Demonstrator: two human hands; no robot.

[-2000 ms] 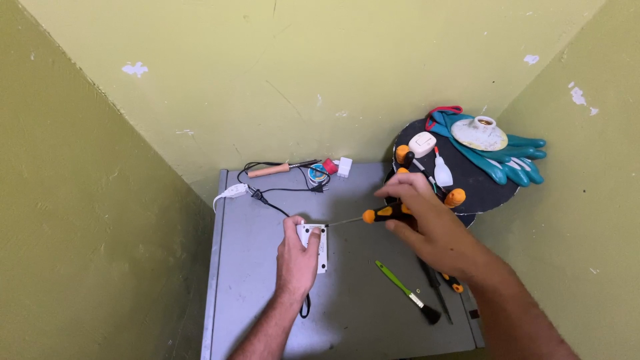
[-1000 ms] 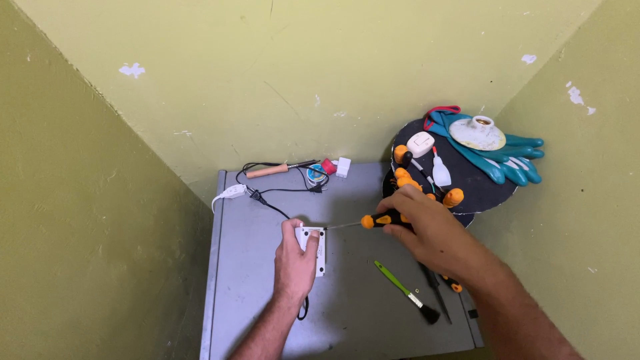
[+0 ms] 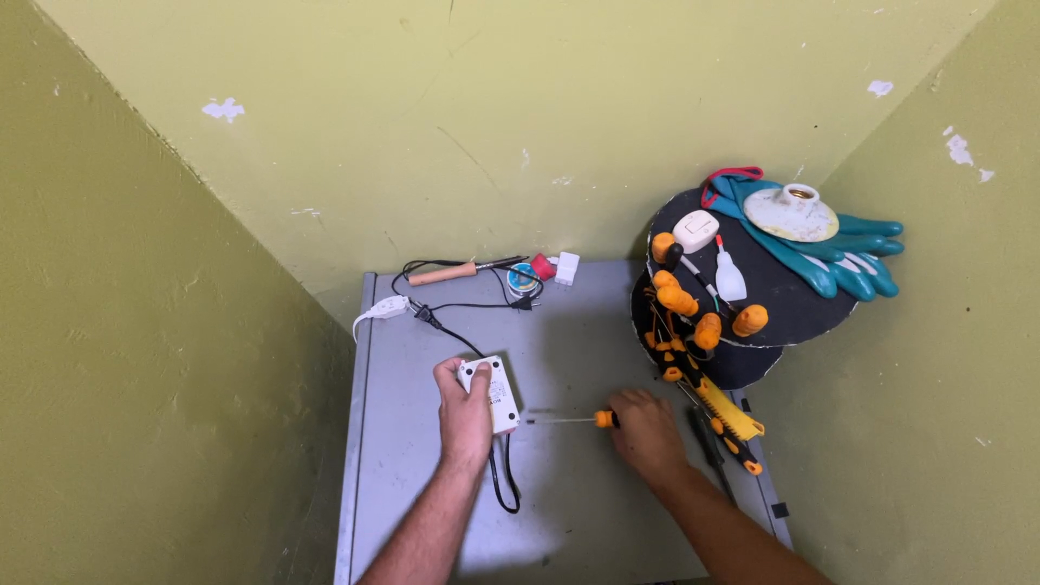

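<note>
My left hand [image 3: 470, 406] grips a small white box [image 3: 505, 406] with black feet or screws at its corners, its labelled face up; a black cord leaves it at each end. Low over the grey tabletop, my right hand [image 3: 648, 426] is closed around the orange and black handle of a screwdriver [image 3: 604, 418]. The shaft points left, its tip close to the lower right corner of the box; whether they touch is not clear. A white extension socket [image 3: 388, 307] and a black plug [image 3: 424, 314] lie up and left of the box.
Along the back of the grey table [image 3: 569, 504] lie a soldering iron [image 3: 443, 274], a solder spool [image 3: 524, 280] and a white adapter [image 3: 566, 268]. At right, a round black stand [image 3: 780, 309] holds screwdrivers, a white bottle [image 3: 730, 276], teal gloves [image 3: 853, 244] and a lamp holder [image 3: 792, 213].
My right hand has moved down with the screwdriver, from near the box's upper right corner to its lower right. It now hides the spot where the green-handled brush lay. My left hand still holds the box.
</note>
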